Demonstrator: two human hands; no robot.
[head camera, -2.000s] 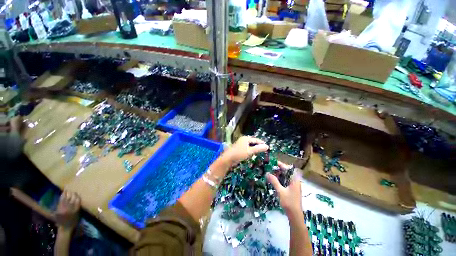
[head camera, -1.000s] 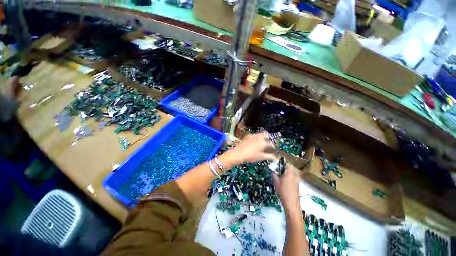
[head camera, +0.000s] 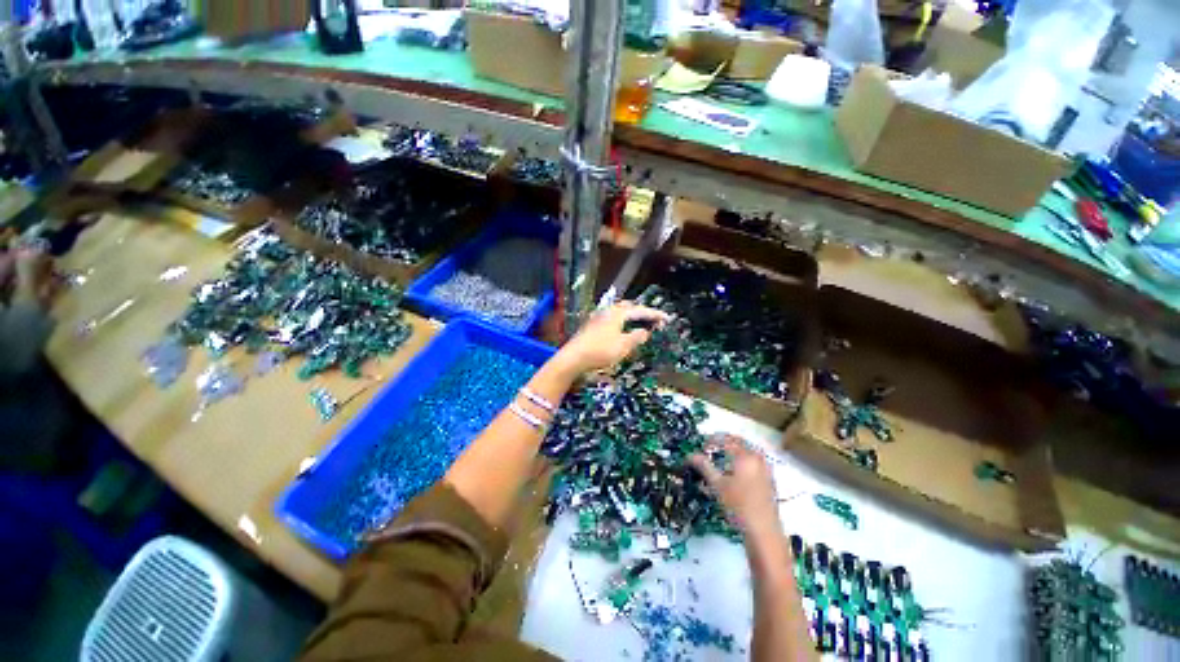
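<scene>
A tangled heap of green-and-black circuit boards (head camera: 628, 453) lies on the white surface (head camera: 557, 588) in front of me. My left hand (head camera: 613, 339) is at the heap's back edge, beside the full cardboard box, fingers partly bent; whether it holds a board cannot be told. My right hand (head camera: 735, 476) is at the heap's right side with curled fingers; what is between them is too blurred to tell. Small blue parts (head camera: 679, 627) lie scattered in front of the heap. Board rows (head camera: 854, 601) lie side by side to the right of my right forearm.
A blue parts tray (head camera: 421, 433) stands left of my left forearm, a second blue bin (head camera: 492, 278) behind it. The full cardboard box (head camera: 731, 323) and a near-empty box (head camera: 932, 479) stand behind the heap. A metal post (head camera: 589, 168) rises before the green-topped shelf. Another person's hand shows far left.
My hands were close together over the heap and are now apart. My left hand has moved back and left, my right hand down onto the heap's side. The view has tilted.
</scene>
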